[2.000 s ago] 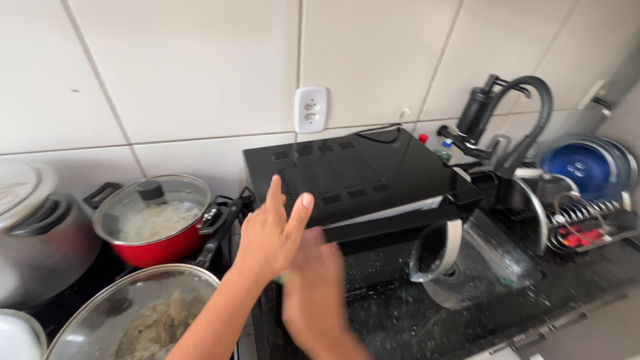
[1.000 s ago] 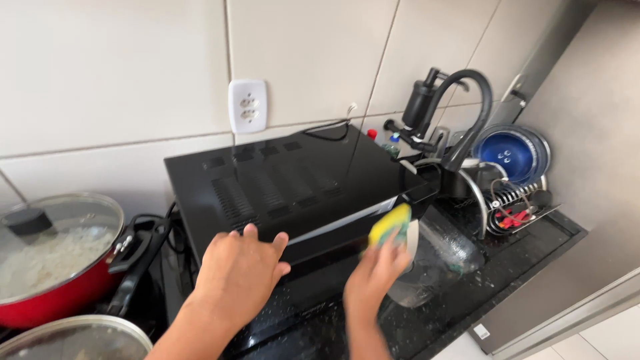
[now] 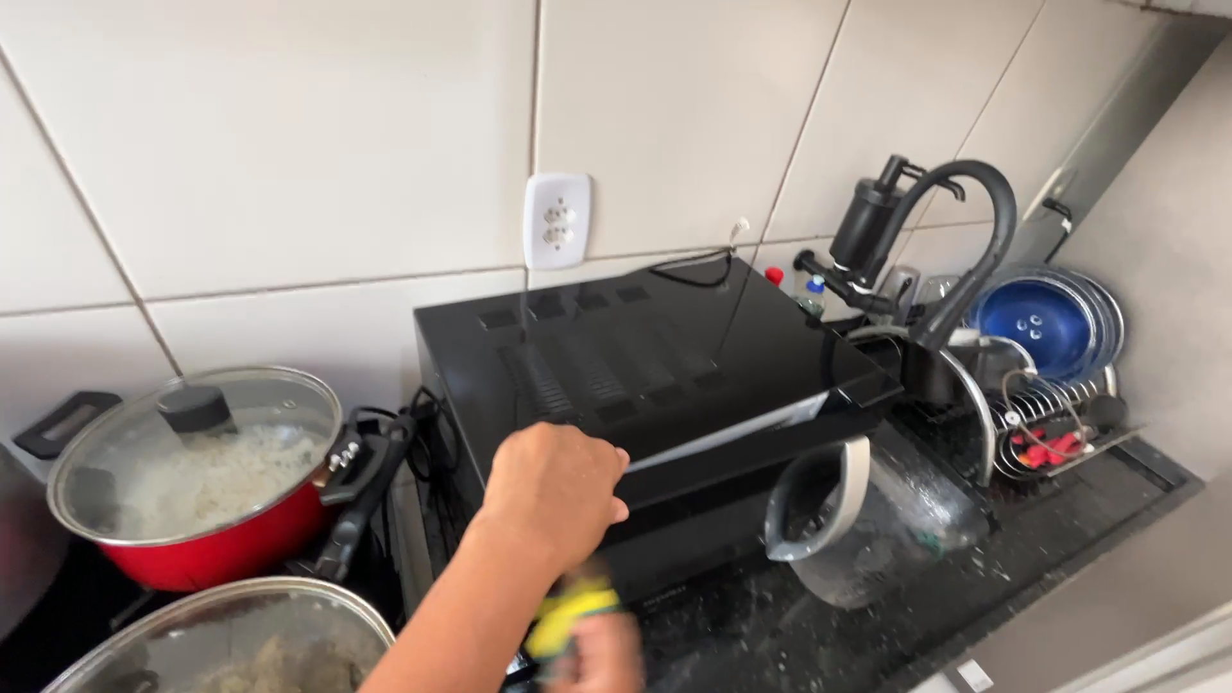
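My left hand (image 3: 556, 491) rests on the front top edge of a black microwave oven (image 3: 616, 356), at its left part, palm down with nothing seen in its grip. Below it, blurred and partly behind my left forearm, my right hand (image 3: 599, 654) holds a yellow and green sponge (image 3: 570, 616) low before the oven's front. A transparent pitcher (image 3: 866, 539) with a pale handle lies on its side to the right, on the wet black stone counter (image 3: 741, 635).
On the left are a lidded red pot (image 3: 207, 549) of rice and another glass-lidded pan (image 3: 279, 664). Black cords (image 3: 433, 443) hang beside the oven. A black faucet (image 3: 996, 221) and a dish rack (image 3: 1059, 399) with blue plates (image 3: 1035, 322) stand at right. A socket (image 3: 558, 221) is on the tiled wall.
My right hand, with the sponge, has moved left and down from near the pitcher to below my left hand. My left hand stays at the oven's front edge.
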